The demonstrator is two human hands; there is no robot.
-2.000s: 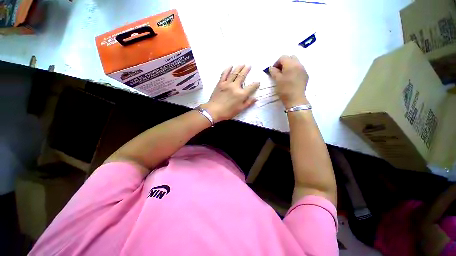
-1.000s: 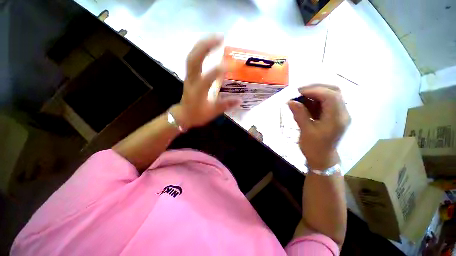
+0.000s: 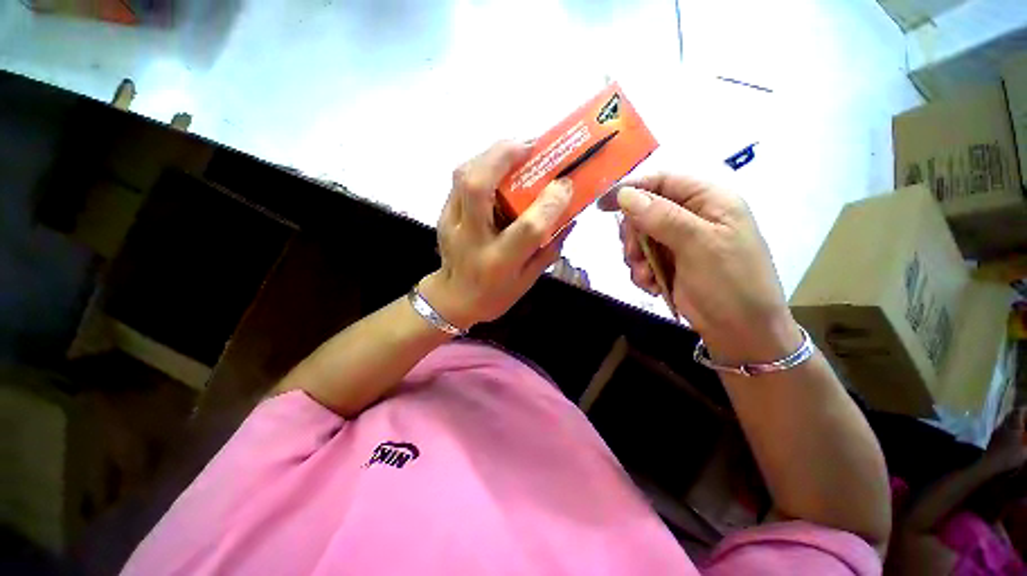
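My left hand [image 3: 496, 231] grips a retail carton [image 3: 580, 152] above the table's front edge. The carton is tilted, its orange end turned up, with a thin black strip across it. My right hand [image 3: 704, 253] is close to the carton's right side, fingers curled round a slim brass-coloured strip [image 3: 655, 268] that points down. Its thumb and fingertip are pinched near the carton; what lies between them is too blurred to tell. A loose black hang tab [image 3: 741, 156] lies on the table to the right.
The white table [image 3: 383, 101] has a dark front edge. Brown shipping cartons [image 3: 873, 304] stand at the right. Part of another person in pink [image 3: 974, 540] shows at the lower right. A blurred orange box [image 3: 96, 10] is at the top left.
The carton was standing on the table; now my left hand holds it, tilted. My right hand has come close to it. The view has shifted.
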